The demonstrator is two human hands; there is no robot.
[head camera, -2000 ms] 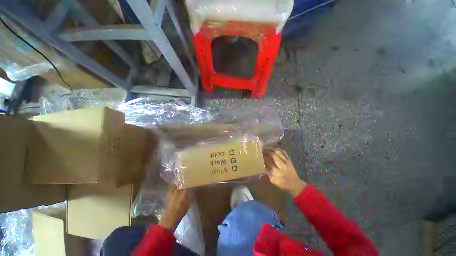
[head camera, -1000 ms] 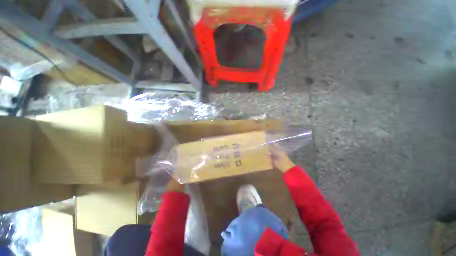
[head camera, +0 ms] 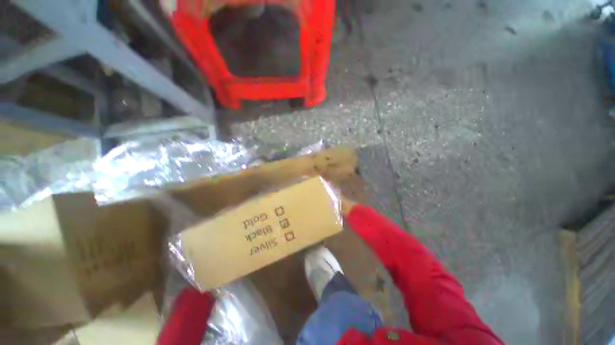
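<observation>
A brown product carton (head camera: 259, 232) in clear film lies tilted across the middle, its left end lower in view. Its printed side with "Silver / Black / Gold" faces up. The film fits closely, with shiny crumpled parts at both ends. My right hand (head camera: 346, 205) holds the right end and is mostly hidden behind it. My left sleeve (head camera: 187, 315) reaches the lower left corner; the left hand itself is almost wholly hidden under the carton.
Brown cartons (head camera: 30, 263) stand at the left. Crumpled clear film (head camera: 158, 165) lies beyond them, with whitish film (head camera: 243, 313) by my left arm. Grey bench legs (head camera: 128, 64) and a red stool (head camera: 270, 89) are at the top. A shoe (head camera: 321, 269) is below the carton.
The loose film that stuck out past the carton's right end now lies close around it. The carton is turned more, right end up. The view has shifted right and closer.
</observation>
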